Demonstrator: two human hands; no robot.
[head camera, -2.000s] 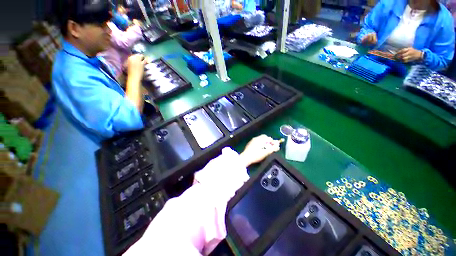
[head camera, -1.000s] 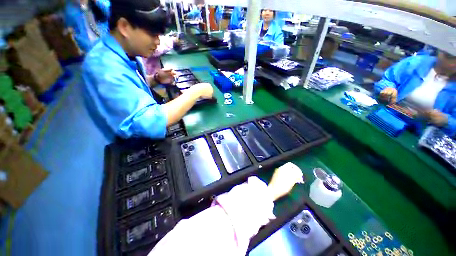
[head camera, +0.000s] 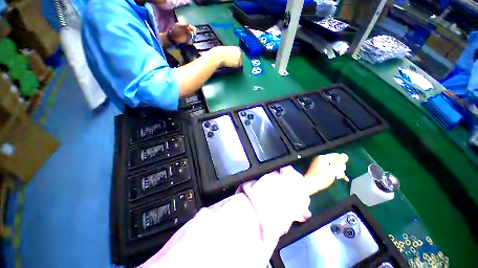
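Observation:
My left hand (head camera: 326, 171), in a pink sleeve, is closed around a small thin swab (head camera: 346, 179); only its pale tip shows. The hand is over the bench between two foam trays, left of a white solvent bottle (head camera: 370, 189) with a silver top and raised round lid. The far foam tray (head camera: 251, 171) holds several glossy phones or back covers, camera areas at their upper ends. The near tray (head camera: 309, 224) holds a silvery phone cover (head camera: 330, 246) and part of another, cut off by the lower edge. My right hand is out of view.
Left, a dark tray (head camera: 121, 193) holds several phones with open insides. Small yellowish rings (head camera: 419, 251) lie loose at lower right. A person in a blue smock (head camera: 131, 57) works behind the far tray. A white post (head camera: 289, 39) stands on the bench.
The view has swung left and then down, so bench things sit further right. My left hand stays near the bottle. The near tray and ring pile show less.

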